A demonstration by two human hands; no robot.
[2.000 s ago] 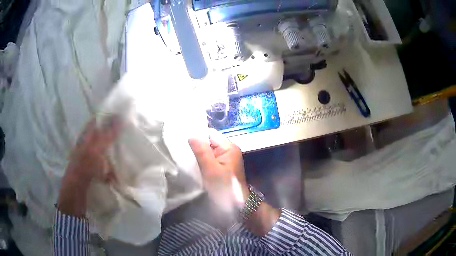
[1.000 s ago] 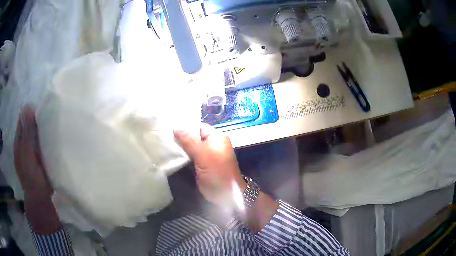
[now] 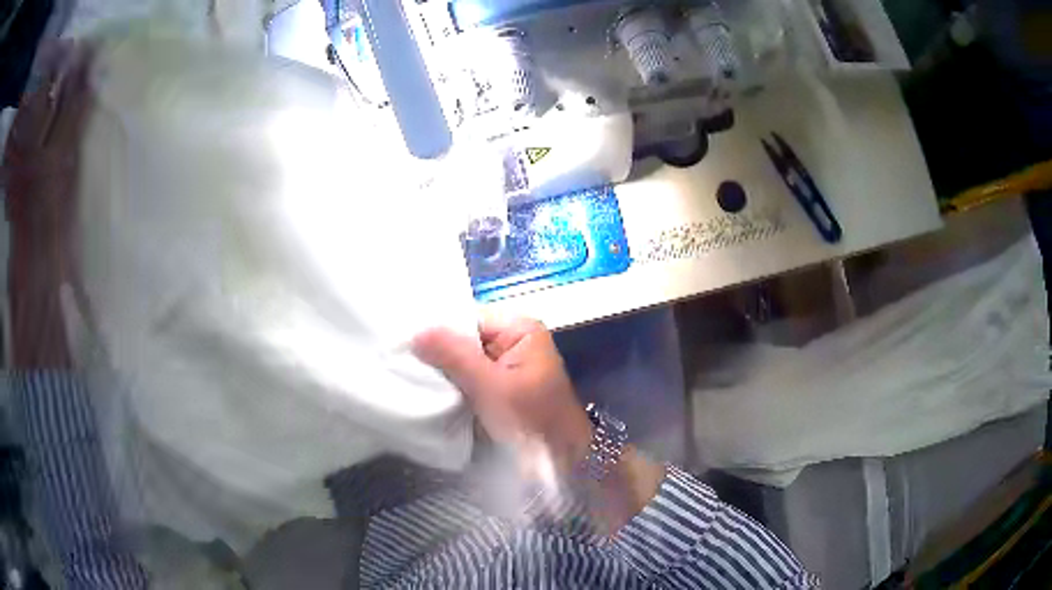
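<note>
The white garment body (image 3: 265, 288) is a large soft mass left of the machine, spread over the table's left part and the lap. My right hand (image 3: 508, 375) pinches its edge between thumb and fingers at the table's front edge, just below the blue plate (image 3: 548, 242). My left hand (image 3: 46, 196) is at the far left rim, blurred, against the garment's left side; its fingers are not clear and I cannot tell if it grips. The needle area (image 3: 490, 225) of the overlock machine (image 3: 554, 87) is partly lost in glare.
Thread snips (image 3: 802, 187) lie on the pale table (image 3: 854, 173) at the right. White cut pieces (image 3: 877, 357) lie on a grey support right of the lap. Tension knobs (image 3: 646, 46) stand on the machine front. A yellow bar (image 3: 998, 188) shows at the right.
My left hand has moved left and then up, and the garment is now spread wider and higher on the left. My right hand stays pinched on the edge near the plate.
</note>
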